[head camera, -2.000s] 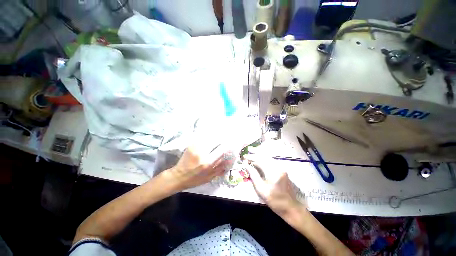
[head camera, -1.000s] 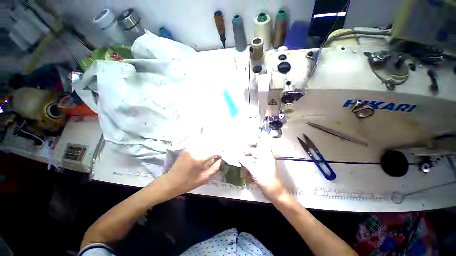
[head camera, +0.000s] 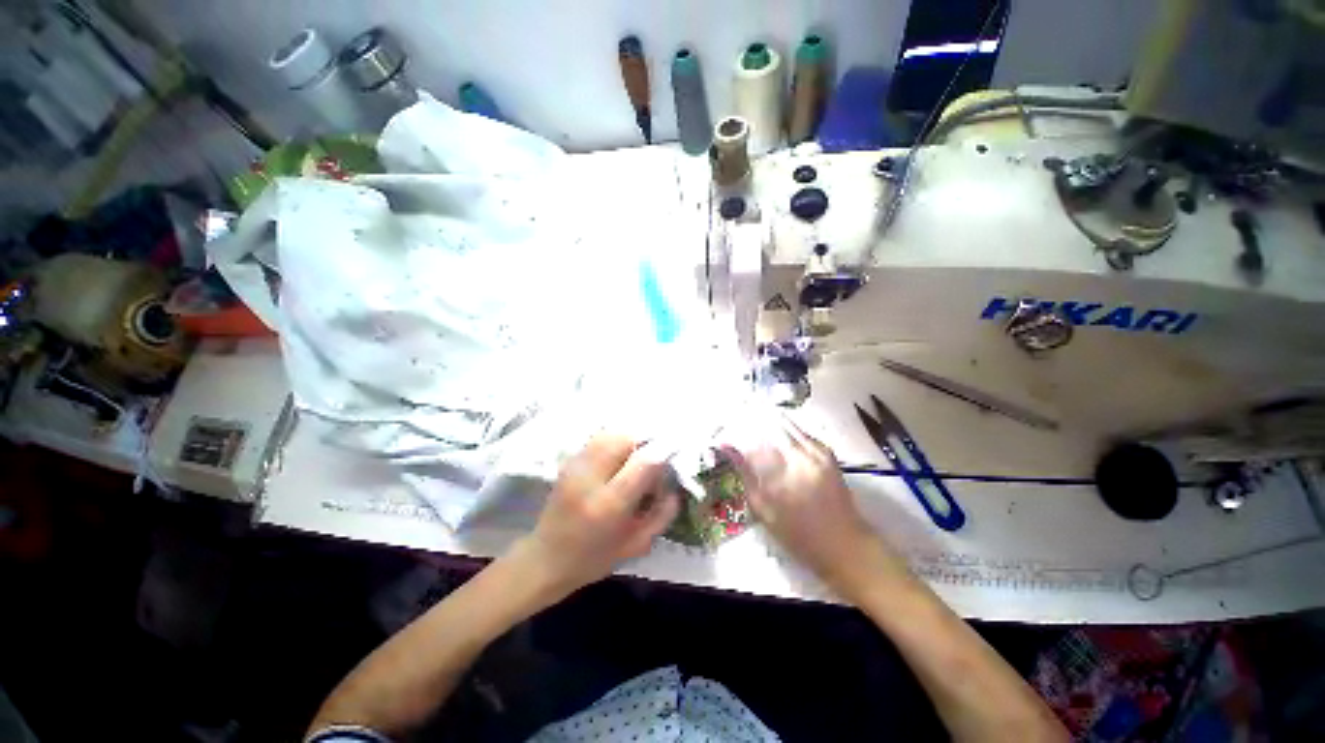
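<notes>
The pale main fabric (head camera: 392, 290) lies crumpled over the left of the machine table, its right part washed out by glare. Green floral fabric (head camera: 709, 520) with red spots shows between my hands near the table's front edge. My left hand (head camera: 603, 508) has its fingers bent on the pale cloth at the left of the green piece. My right hand (head camera: 796, 494) pinches cloth at the right of it, slightly blurred. Both hands are in front of the presser foot (head camera: 786, 380). The exact edges between the fingers are hidden by glare.
The cream sewing machine head (head camera: 988, 290) stands at the right. Blue-handled thread snips (head camera: 913, 468) and thin metal tweezers (head camera: 969, 393) lie right of the needle. A turquoise piece (head camera: 658, 302) lies left of it. Thread cones (head camera: 757, 96), a screwdriver (head camera: 634, 80) and a smartphone (head camera: 947, 55) are at the back.
My left hand has moved slightly right and my fingers have shifted on the cloth. More of the green floral fabric with red spots shows between my hands. The view has shifted slightly.
</notes>
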